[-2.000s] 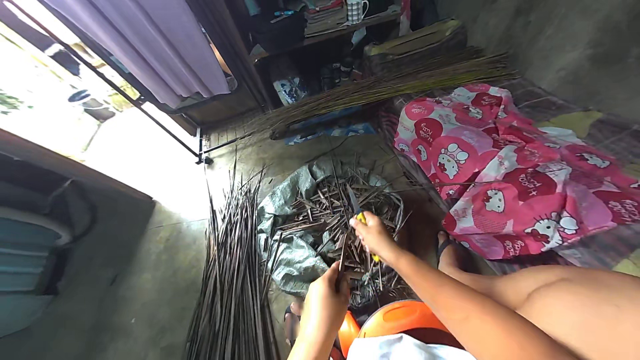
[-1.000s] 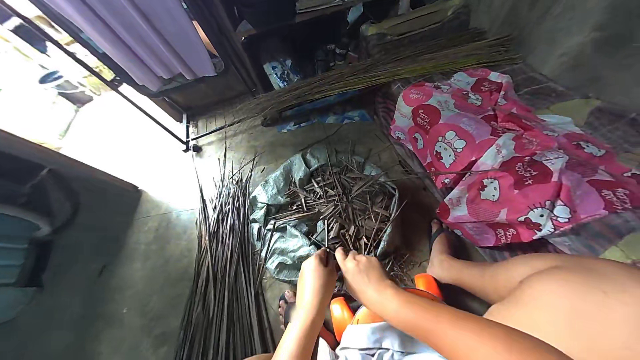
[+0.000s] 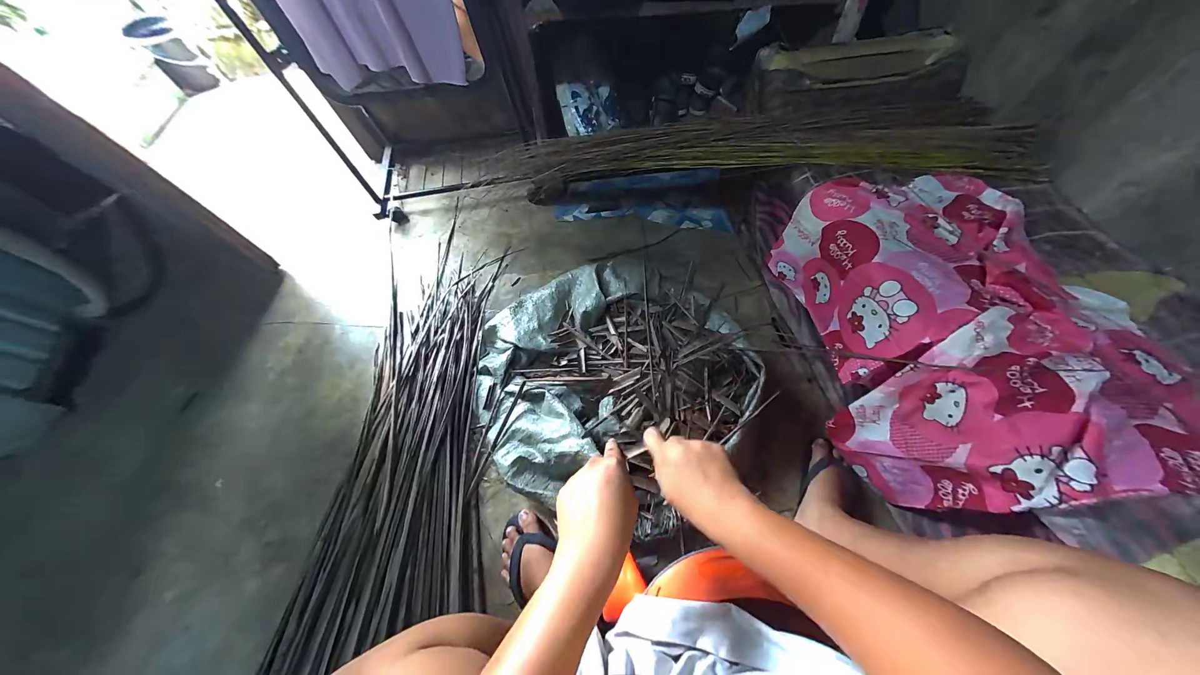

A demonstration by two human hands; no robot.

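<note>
Both my hands are close together over the near edge of a grey-green woven plastic sack [image 3: 539,441], which is full of short dry leaf scraps [image 3: 647,361]. My left hand [image 3: 598,492] is closed, thumb up; what lies inside its fingers is hidden. My right hand [image 3: 692,469] is closed beside it, its thumb pointing at the scraps, and its grip is hidden too. Left of the sack lies a long bundle of dark dry palm leaf strips [image 3: 403,469]. No blade shows in either hand.
A pink printed cloth [image 3: 937,356] lies on a mat at the right. Behind the sack, a long bundle of thin palm ribs [image 3: 750,150] spans the floor before a shelf. My sandalled feet flank the sack, with an orange plastic object [image 3: 712,574] between my legs. An open doorway is at upper left.
Two seconds ago my right hand held a yellow-handled knife over the sack; it no longer shows. My hands have come closer together at the sack's near edge.
</note>
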